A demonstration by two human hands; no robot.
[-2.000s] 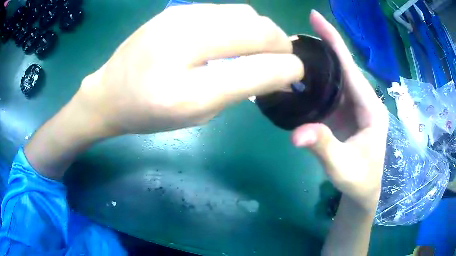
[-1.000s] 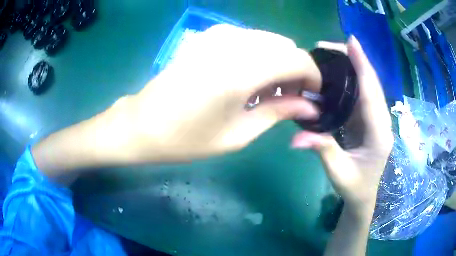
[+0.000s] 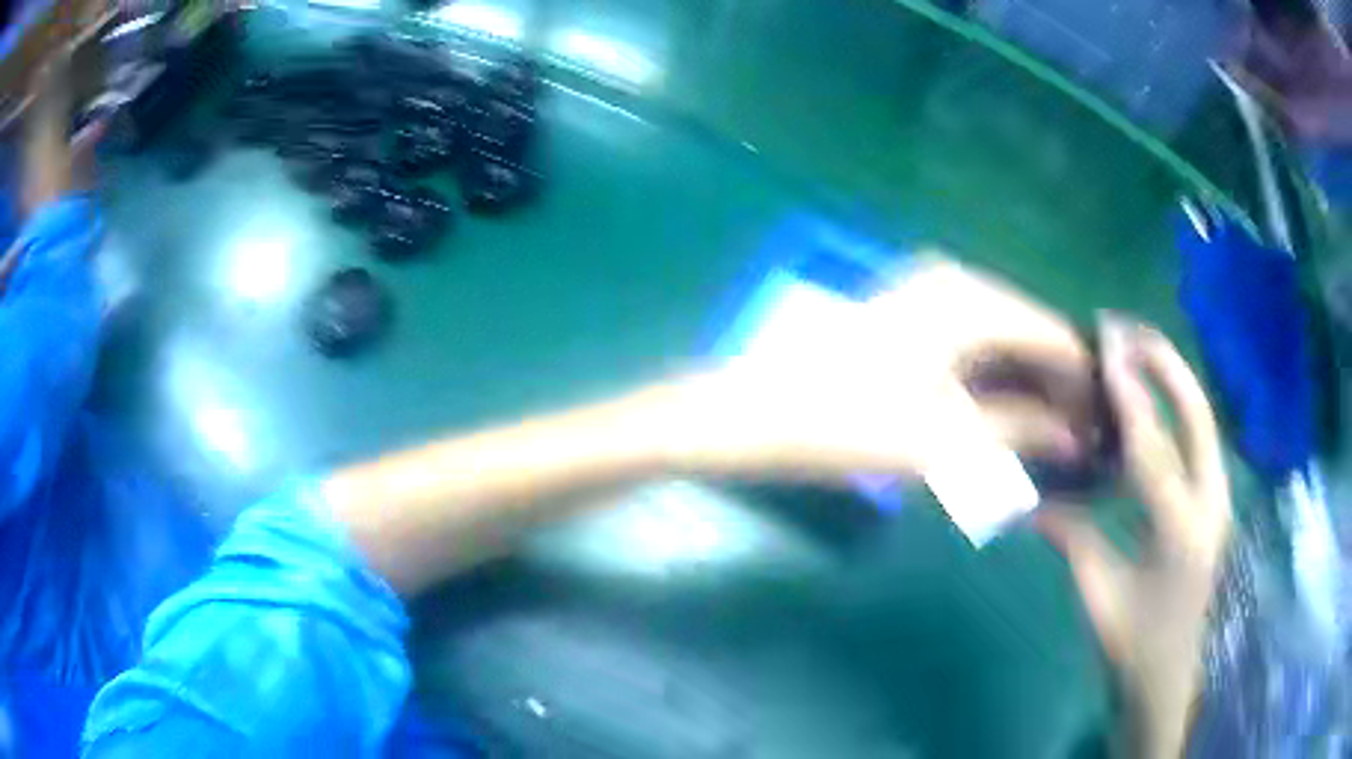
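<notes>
The picture is blurred. My right hand (image 3: 1164,497) holds a dark round housing (image 3: 1094,433) at the right, seen nearly edge-on and partly hidden by fingers. My left hand (image 3: 905,371) reaches across from the left with its fingertips at the housing's open side. I cannot tell whether they hold a small part. A white rectangle, maybe a paper slip (image 3: 982,486), shows just below my left fingers. The blue bin (image 3: 842,252) is behind my left hand and mostly hidden by it.
A cluster of black discs (image 3: 408,126) lies at the upper left of the green bench, with a single disc (image 3: 350,312) nearer me. Another person's blue sleeve (image 3: 45,326) and hand are at the far left. Blurred clear plastic (image 3: 1287,623) is at the right edge.
The view has swung left, so the bench things appear further right and the other person's arm now shows. The housing stays in my right hand, turned more edge-on. The white rectangle has come into view.
</notes>
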